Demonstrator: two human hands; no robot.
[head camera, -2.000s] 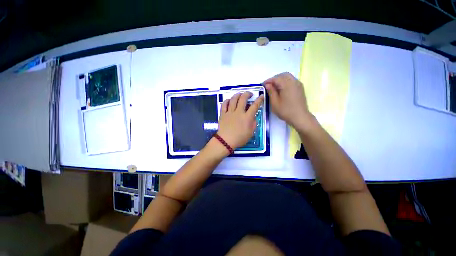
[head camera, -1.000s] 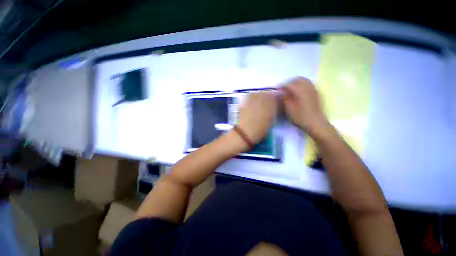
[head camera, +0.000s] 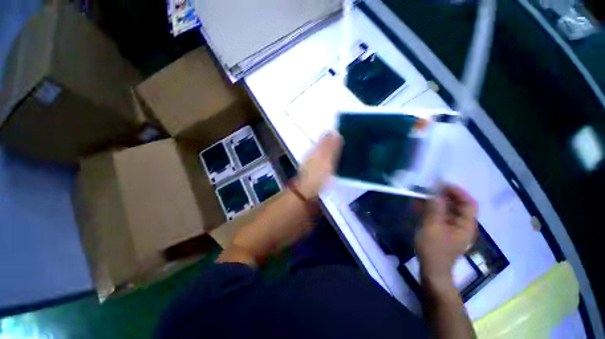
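A white calculator housing (head camera: 378, 149) with a dark panel is held up, blurred, above the bench. My left hand (head camera: 322, 162) grips its left edge. My right hand (head camera: 448, 222) is at its lower right corner; the blur hides whether the fingers grip it. The black holding fixture (head camera: 494, 255) lies on the bench below, partly hidden by my right hand and forearm, with a dark recess and a white recess showing.
An open carton (head camera: 162, 192) at the left holds several housings (head camera: 233, 197). Another housing (head camera: 375, 78) lies on the bench beyond, near a grey board stack (head camera: 265, 26). Yellow release paper (head camera: 537, 304) is at the lower right. A dark conveyor runs beyond the bench edge.
The housing has been lifted out of the fixture and moved left in both arms' reach. The view has turned left, bringing the open carton into sight.
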